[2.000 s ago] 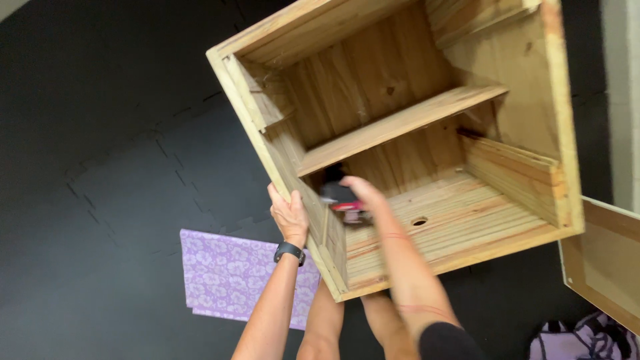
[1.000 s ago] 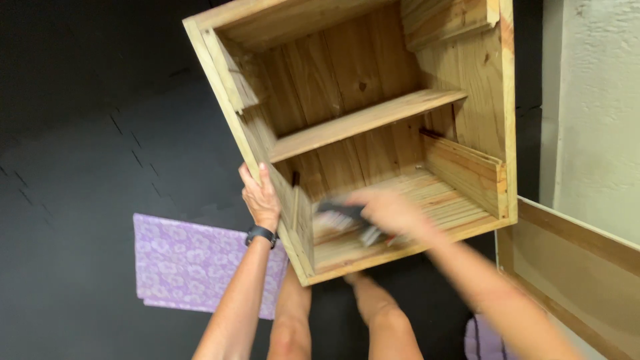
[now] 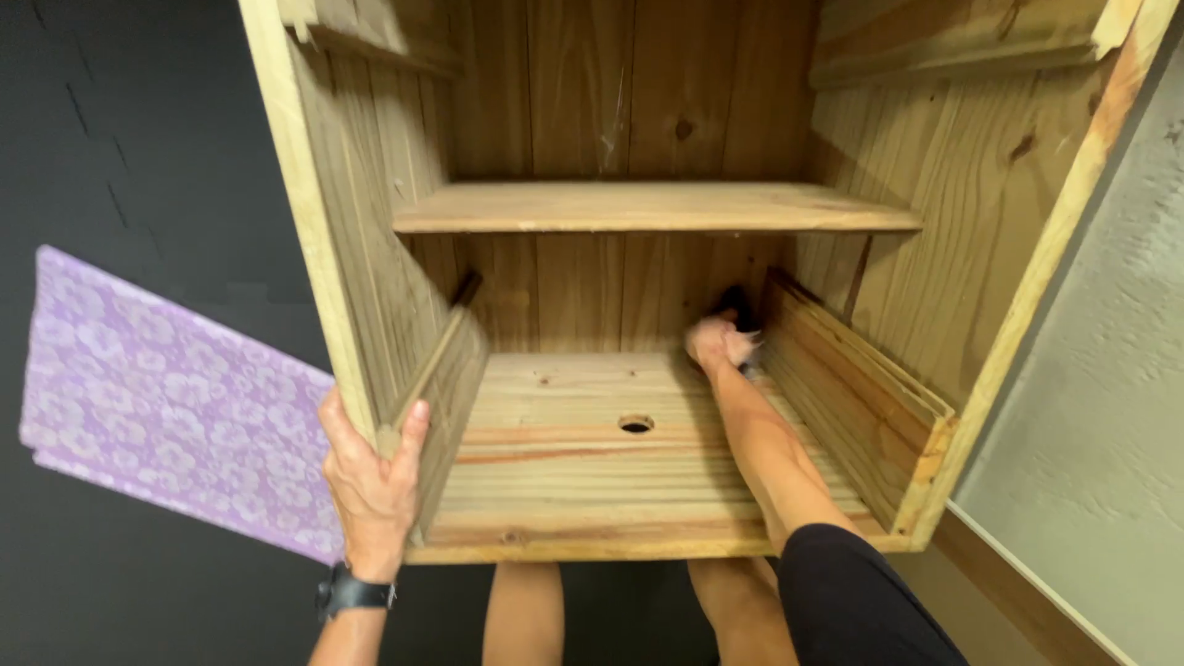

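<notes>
An open wooden cabinet (image 3: 573,550) with one inner shelf (image 3: 647,208) fills the middle of the view. My left hand (image 3: 375,476), a dark watch on its wrist, grips the cabinet's left front edge, thumb inside. My right hand (image 3: 721,342) reaches deep into the lower compartment, at the back right corner beside a side board (image 3: 856,398). It is blurred and closed around a dark object (image 3: 735,301), mostly hidden, whose kind I cannot tell. A round hole (image 3: 635,424) pierces the cabinet's bottom board.
A purple floral cloth or mat (image 3: 176,398) lies on the black floor (image 3: 139,583), left of the cabinet. My legs are below the cabinet's front edge. A pale textured wall (image 3: 1101,370) stands at the right, with a brown-edged panel (image 3: 1017,583) low beside it.
My right hand has moved with the dark object from the left part of the lower compartment to its back right corner. My left hand still holds the left edge. The view has turned and come closer.
</notes>
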